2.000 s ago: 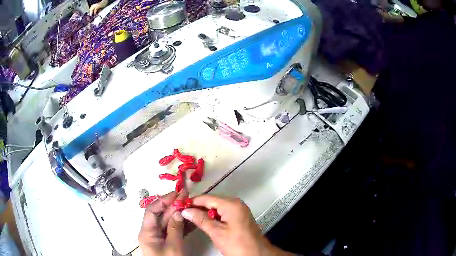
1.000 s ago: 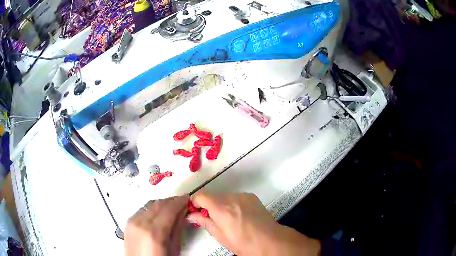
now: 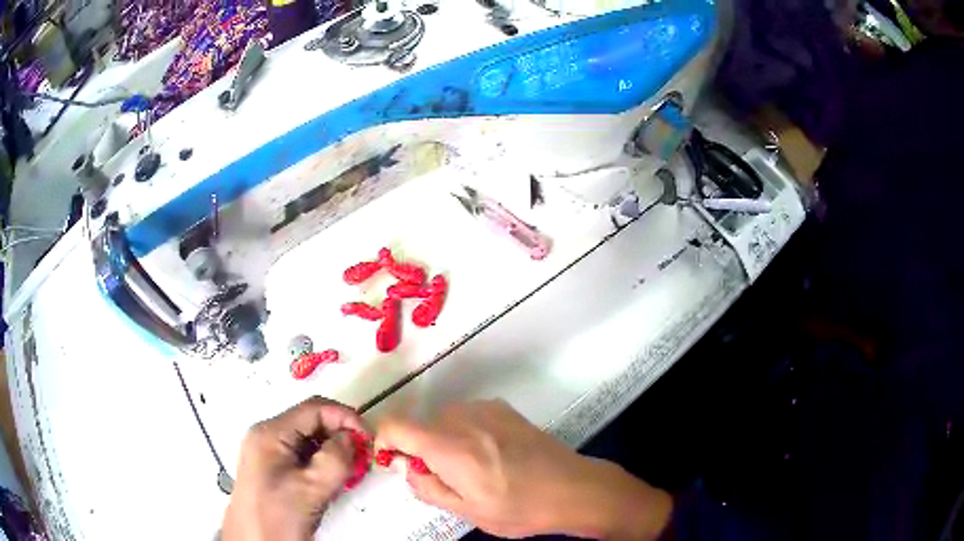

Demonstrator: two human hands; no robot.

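My left hand (image 3: 291, 465) pinches a red frog closure (image 3: 358, 459) between thumb and fingers, over the front of the white table. My right hand (image 3: 476, 460) is close beside it and holds another red knotted piece (image 3: 402, 461), partly hidden by its fingers. Several loose red frog closures (image 3: 389, 325) lie in a small pile on the machine bed (image 3: 322, 269). A single red closure (image 3: 313, 362) lies apart, left of the pile, near the presser foot area (image 3: 227, 322).
Thread snips with a pink handle (image 3: 514, 227) lie under the arm of the blue-striped sewing machine (image 3: 423, 100). Printed fabric (image 3: 206, 53) is heaped behind the machine. Black cables (image 3: 724, 169) lie at the machine's right end. Dark cloth is at the right.
My hands were together around the red pieces and now show a narrow gap between them, with a red piece in each. The loose pieces lie as before; the camera view has shifted.
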